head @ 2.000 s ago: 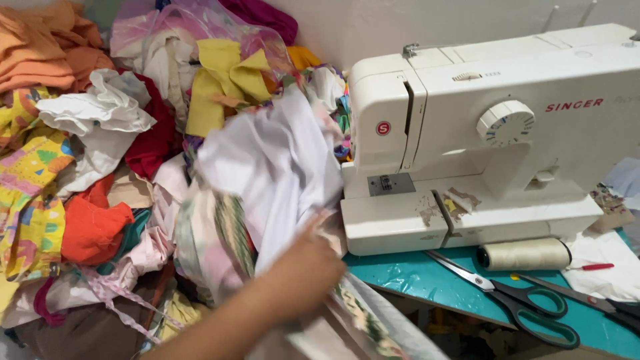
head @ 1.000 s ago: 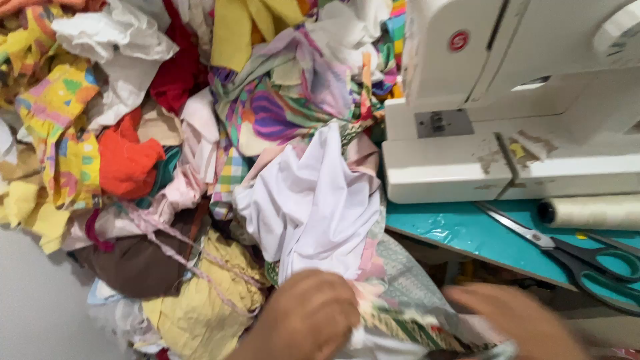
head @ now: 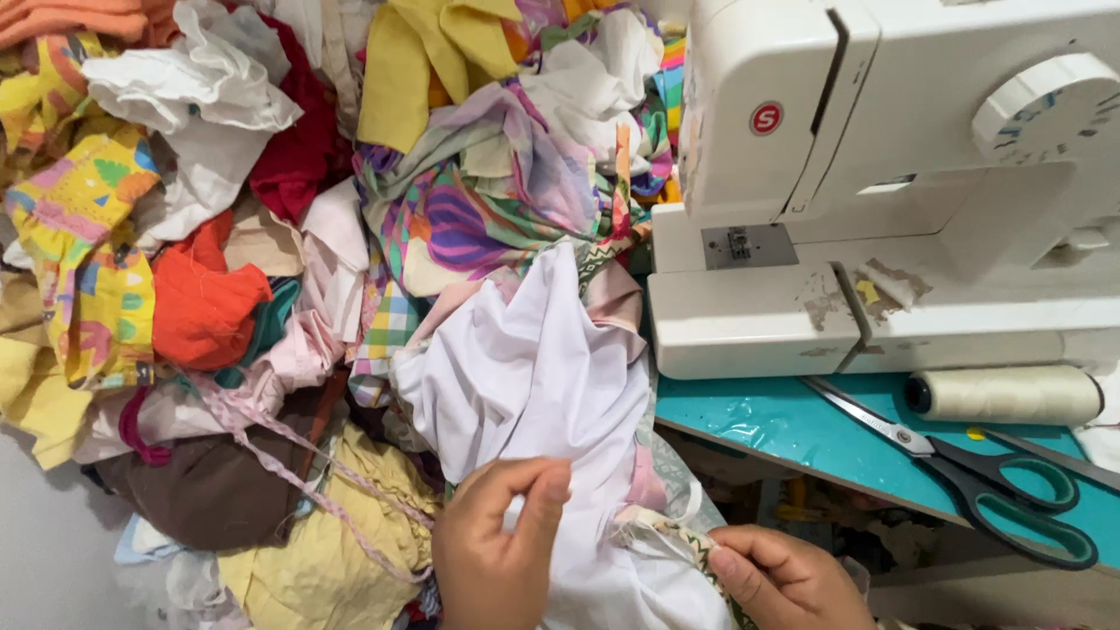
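Observation:
A white cloth (head: 534, 376) lies crumpled over a pile of fabric scraps, left of a white Singer sewing machine (head: 752, 332). My left hand (head: 503, 542) is raised over its lower part, thumb and index fingertip close together; whether anything thin is between them cannot be told. My right hand (head: 779, 577) pinches the edge of a patterned fabric strip (head: 687, 538) with green zigzags and frayed white threads, at the cloth's lower right. Multicoloured printed fabric (head: 472, 219) lies above the white cloth.
Black-handled scissors (head: 910, 442) and a cone of cream thread (head: 1006, 394) lie on the turquoise tabletop (head: 744, 416) before the machine. Fabric pieces heap at the left, among them a red-orange cloth (head: 206, 306), a brown one (head: 210, 481) and a pale yellow one (head: 332, 542).
My right hand has come into view since the oldest frame and now holds the patterned strip. The white cloth has been laid lower on the pile. The view has moved nearer the pile.

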